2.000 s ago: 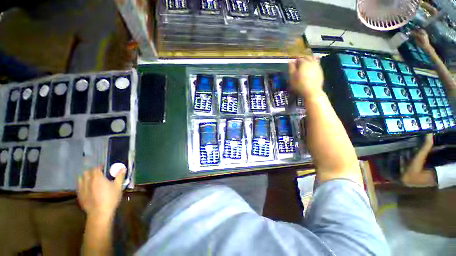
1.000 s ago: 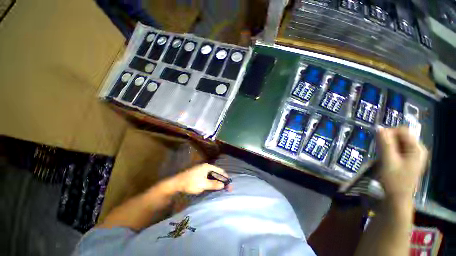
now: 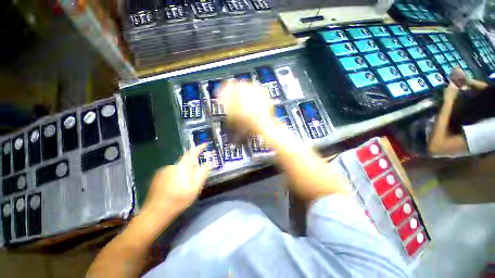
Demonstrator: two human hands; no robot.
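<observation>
Keypad phones (image 3: 313, 119) lie face up in two rows in a clear phone tray (image 3: 332, 132) on the green bench. In the top row, near the right end, one phone back without cover (image 3: 290, 83) shows white. My right hand (image 3: 241, 103) is blurred over the middle of the tray and hides some phones; I cannot tell if it holds anything. My left hand (image 3: 182, 176) is at the tray's near left corner, its fingers over the lower-left phone (image 3: 204, 149); its grip is unclear.
A cover tray (image 3: 81, 193) with black back covers (image 3: 70, 130) is at left. A loose dark rectangle (image 3: 141, 118) lies on the green mat. Stacked phone trays (image 3: 203, 40) stand behind. Teal-faced phones (image 3: 374, 58), red back covers (image 3: 386, 183) and another person's arm (image 3: 446, 117) are at right.
My left hand has moved from near my lap to the phone tray. My right hand has moved from the tray's right end to its middle. A phone now shows in the lower-right slot.
</observation>
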